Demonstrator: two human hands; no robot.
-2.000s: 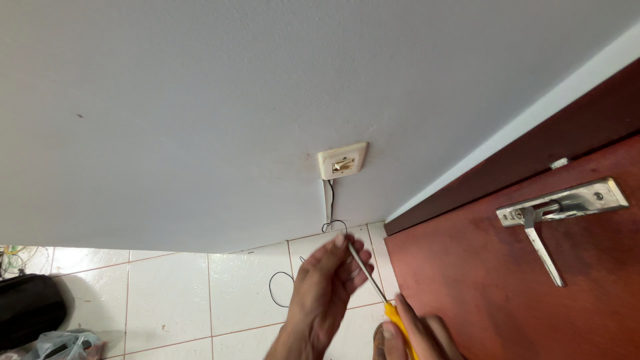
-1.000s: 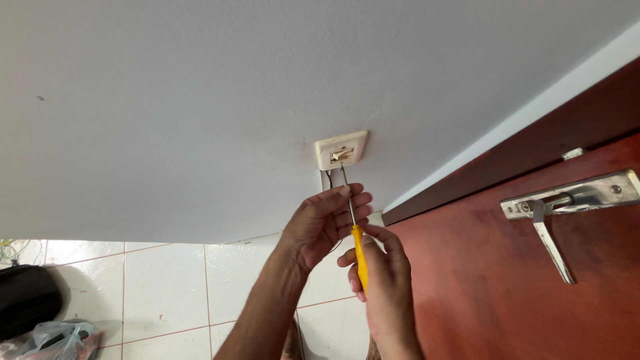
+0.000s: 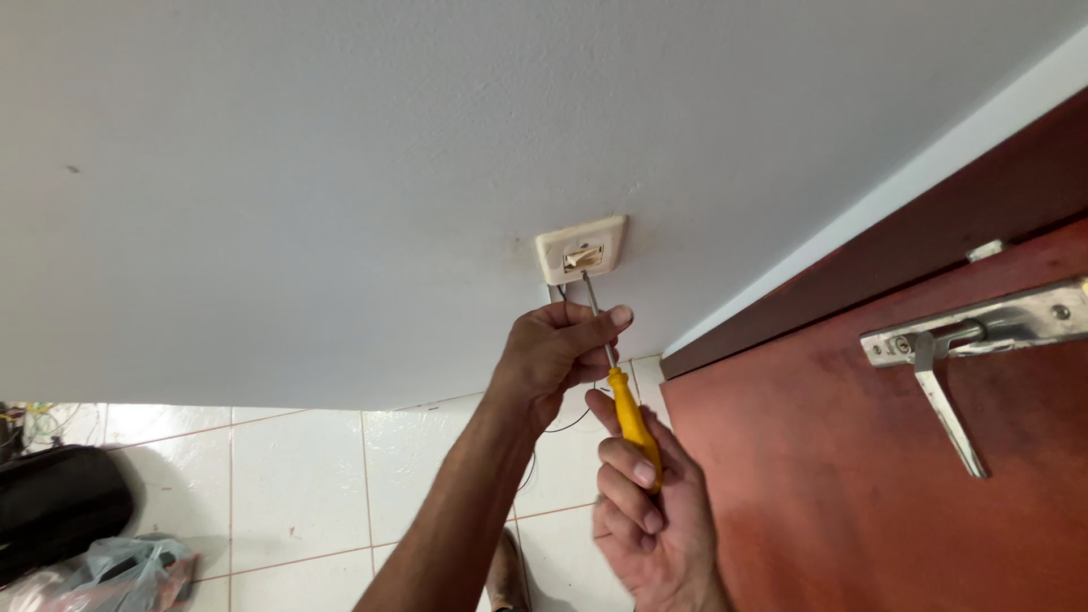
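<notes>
A screwdriver (image 3: 633, 421) with a yellow handle points up at a cream light switch plate (image 3: 552, 259) on the wall. Its tip meets the plate's lower edge area, just below the rocker (image 3: 584, 257); whether it sits in a screw head is too small to tell. My right hand (image 3: 654, 501) holds the handle from below. Around the metal shaft, just under the plate, are the thumb and fingers of my left hand (image 3: 565, 353). A thin dark cable (image 3: 561, 293) comes down from the plate behind my left hand, and a loop of it shows lower down.
A red-brown door (image 3: 850, 493) with a metal lever handle (image 3: 948, 416) stands close on the right, beside its dark frame (image 3: 892, 255). On the tiled floor at lower left lie a black bag-like object (image 3: 59, 506) and a clear plastic bag (image 3: 136, 569). My foot (image 3: 506, 569) is below.
Both hands have moved up towards the switch plate with the screwdriver. Its tip was at my left fingers, well below the plate, two seconds ago and is now at the plate.
</notes>
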